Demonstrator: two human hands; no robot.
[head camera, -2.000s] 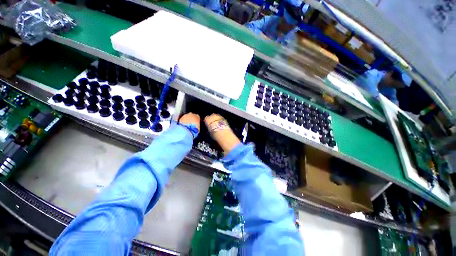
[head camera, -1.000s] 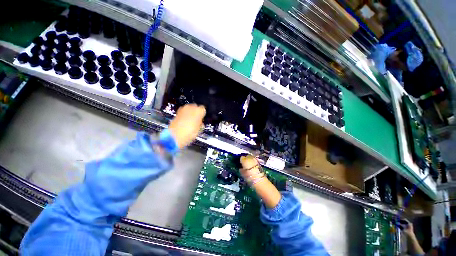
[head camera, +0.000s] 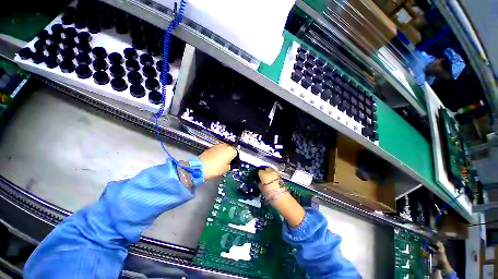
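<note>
A green printed circuit board (head camera: 218, 240) with white patches lies on the conveyor in front of me. My left hand (head camera: 218, 160) is at the board's far left corner, with a small dark part at its fingertips. My right hand (head camera: 268, 179) is over the board's far edge, its fingers on a dark component. The fingertips of both hands are partly hidden. Dark components (head camera: 248, 189) stand on the board between the hands. Bins of small black components (head camera: 229, 101) are just beyond the board.
A tray of black capacitors (head camera: 101, 68) is at the left under the shelf. Another capacitor tray (head camera: 333, 95) and a white slab (head camera: 235, 22) lie on the shelf. A cardboard box (head camera: 355, 177) is right of the bins. A blue coiled cord (head camera: 165, 54) hangs across. Another person's hand (head camera: 440, 254) is lower right.
My left hand has moved from the bin edge down to the board's far left corner. My right hand has moved from the bins to the board and stayed there. The view has shifted.
</note>
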